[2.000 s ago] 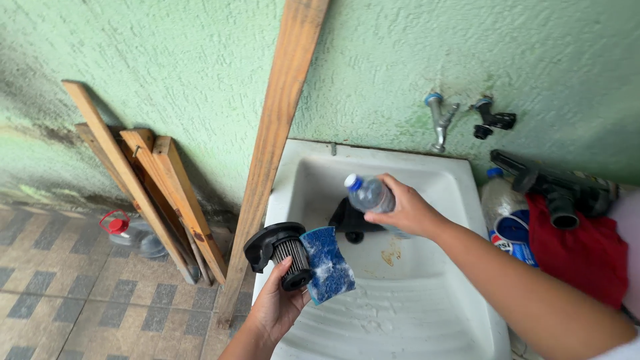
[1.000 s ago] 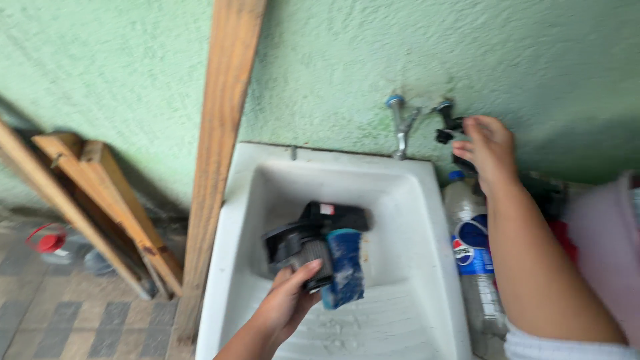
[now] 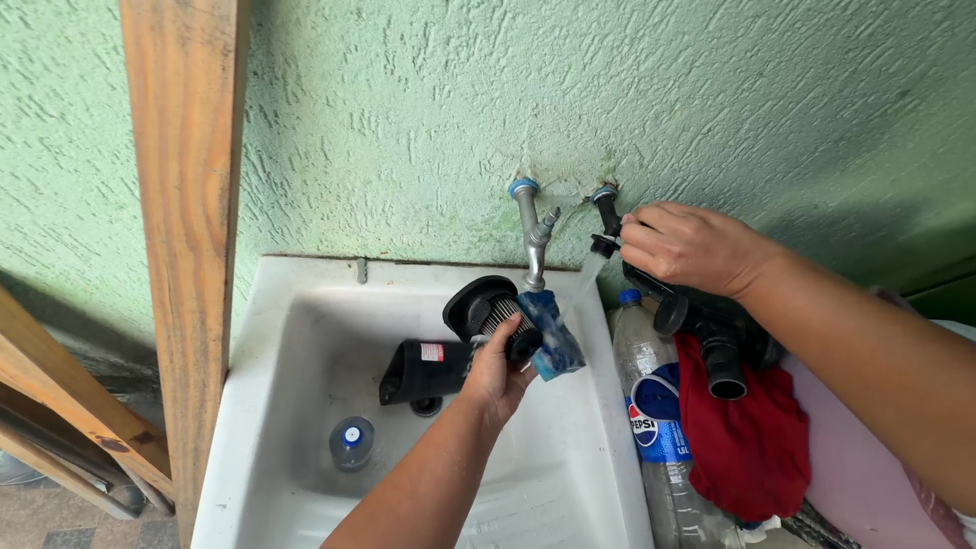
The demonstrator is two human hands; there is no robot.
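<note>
My left hand holds a black pleated cylindrical filter together with a wet blue sponge, above the right part of a white utility sink. My right hand grips the handle side of a black plastic tap; water runs from its spout down toward the sponge. A black plastic housing with a small label lies in the basin beside the drain. A small clear bottle with a blue cap stands in the basin.
A metal tap juts from the green wall over the sink. Right of the sink are a Pepsi bottle, a red cloth and a black tubular plastic part. A wooden plank leans at the left, near more boards.
My right hand has let go of the small bottle and moved to the black tap, which now runs. My left hand has brought the filter and sponge near the stream. The view has shifted.
</note>
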